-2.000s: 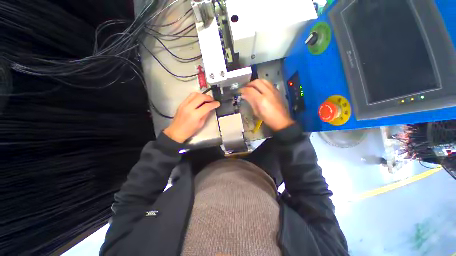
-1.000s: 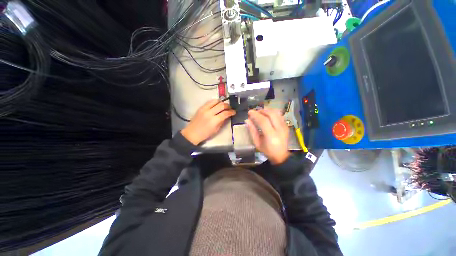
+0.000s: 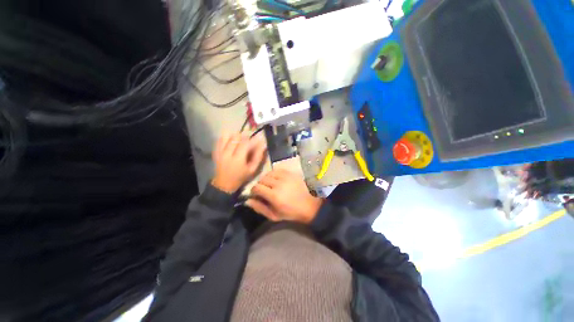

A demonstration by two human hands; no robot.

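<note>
My left hand (image 3: 236, 161) is blurred, left of the dark loading fixture (image 3: 282, 139). A short piece of black cable (image 3: 257, 131) shows between its fingertips and the fixture; whether the fingers grip it is unclear. My right hand (image 3: 286, 196) lies over the front block (image 3: 289, 165) at the bench's front edge, fingers curled towards the left. What it holds, if anything, is hidden. The white feed rail (image 3: 259, 82) ends above the fixture. Yellow-handled pliers (image 3: 343, 148) lie right of the fixture, their handles spread.
The red marker (image 3: 250, 116) is left of the rail. Cable bundles (image 3: 94, 188) hang at the left, with leads curving over the bench. A white machine cover (image 3: 333, 47), blue control box (image 3: 393, 107), touch screen (image 3: 481, 69) and red emergency stop (image 3: 405, 151) are at the right.
My right hand has moved down and left from the fixture to the bench edge, uncovering the pliers. My left hand has shifted slightly away from the fixture. The camera view has turned and shifted.
</note>
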